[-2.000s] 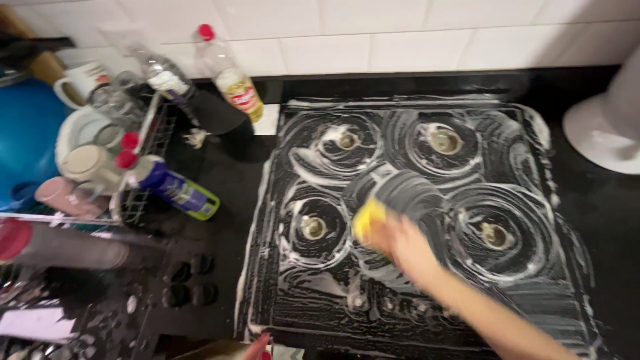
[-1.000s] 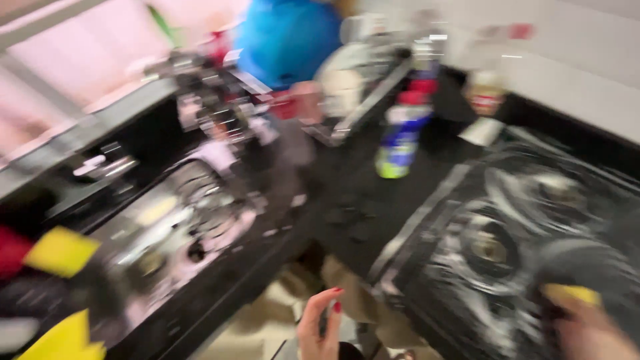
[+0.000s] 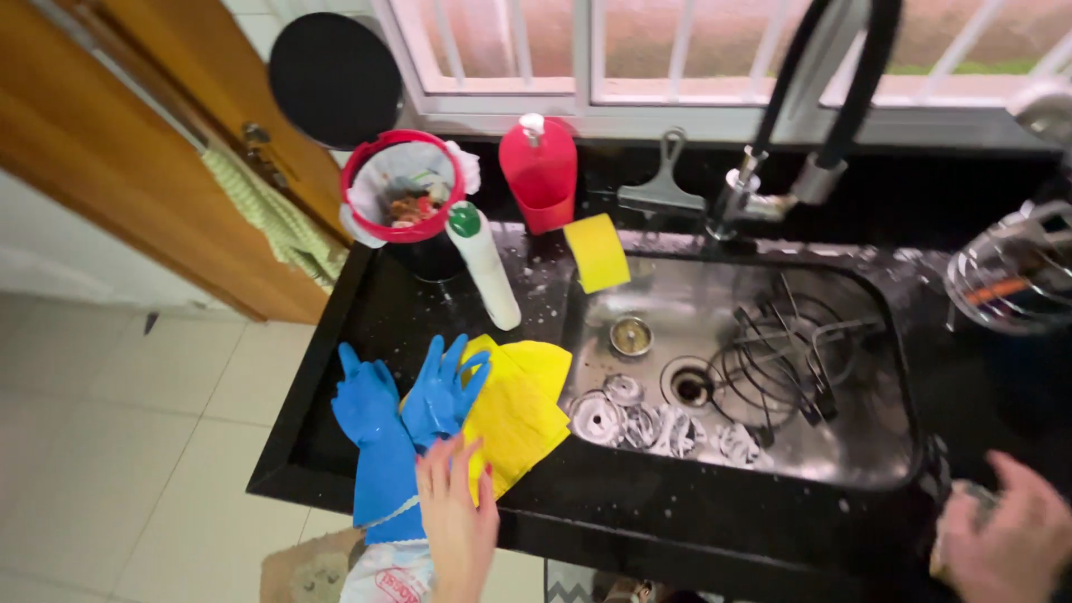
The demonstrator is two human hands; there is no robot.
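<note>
My left hand (image 3: 459,502), fingers apart and seemingly bare of any object, reaches over the counter's front edge at the blue rubber gloves (image 3: 440,394) and the yellow cloth (image 3: 511,410). At the far right my right hand (image 3: 1009,532), blurred, grips a sponge (image 3: 963,519) with a greyish upper side. Between the hands lies the steel sink (image 3: 837,452), holding black pan supports (image 3: 787,368), foam-covered burner parts (image 3: 599,417) and a strainer (image 3: 631,335). A second yellow cloth (image 3: 598,253) hangs over the sink's back left corner.
A white bottle with green cap (image 3: 486,268) stands near an open waste bin with red rim (image 3: 404,186). Behind the sink are a red holder (image 3: 540,176), a squeegee (image 3: 666,184) and the faucet (image 3: 737,197). A wire rack (image 3: 1013,276) stands at right.
The view has swung left from the foamy stovetop to the sink. My left hand is now at the gloves and yellow cloth; my right hand has left the stovetop with the sponge.
</note>
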